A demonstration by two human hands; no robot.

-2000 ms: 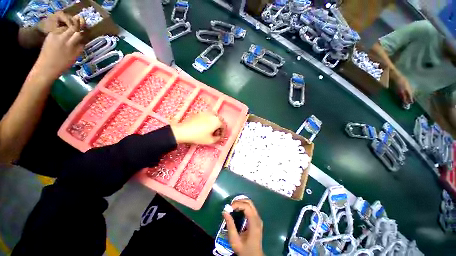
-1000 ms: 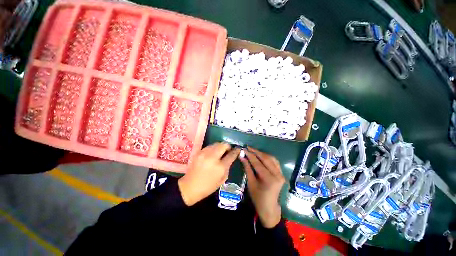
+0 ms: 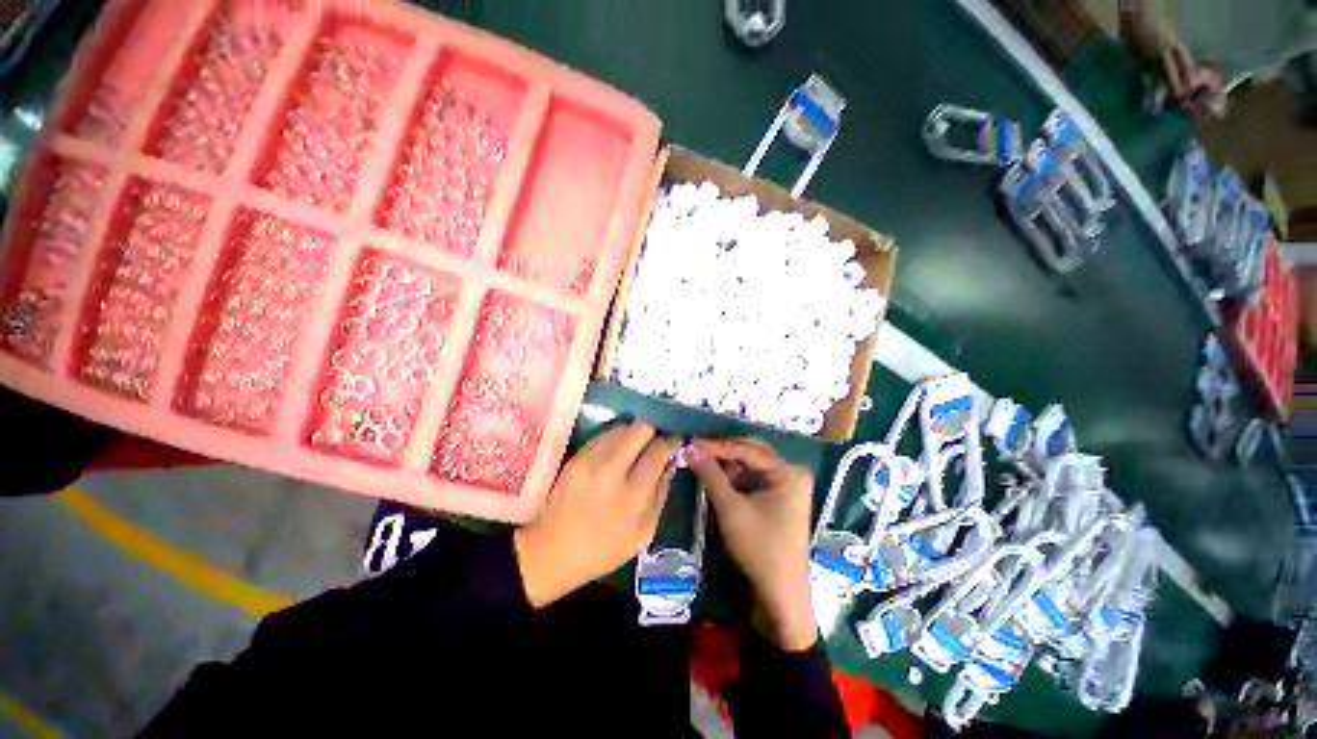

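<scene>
A grey-white loop-shaped workpiece (image 3: 669,578) lies between my hands, its blue-banded end towards me. My left hand (image 3: 600,505) and my right hand (image 3: 758,513) meet at its far end, fingertips pinched together around a small white collar (image 3: 683,455). The fingers hide most of the collar and the loop's far end; no thin ring can be made out there. An open cardboard box (image 3: 883,274) heaped with white collars stands just beyond my hands. A pink compartment tray (image 3: 563,311) with small clear rings is to the left of the box.
A tangled pile of loops (image 3: 997,563) lies right of my hands on the green surface (image 3: 997,354). Loose loops (image 3: 809,116) lie beyond the box. Another person's hand (image 3: 1187,75) is at the upper right. A red object (image 3: 867,707) shows below the bench edge.
My left hand has left the tray and joined my right hand at the loop's far end. The loop's blue-banded end now points towards me. The view has shifted.
</scene>
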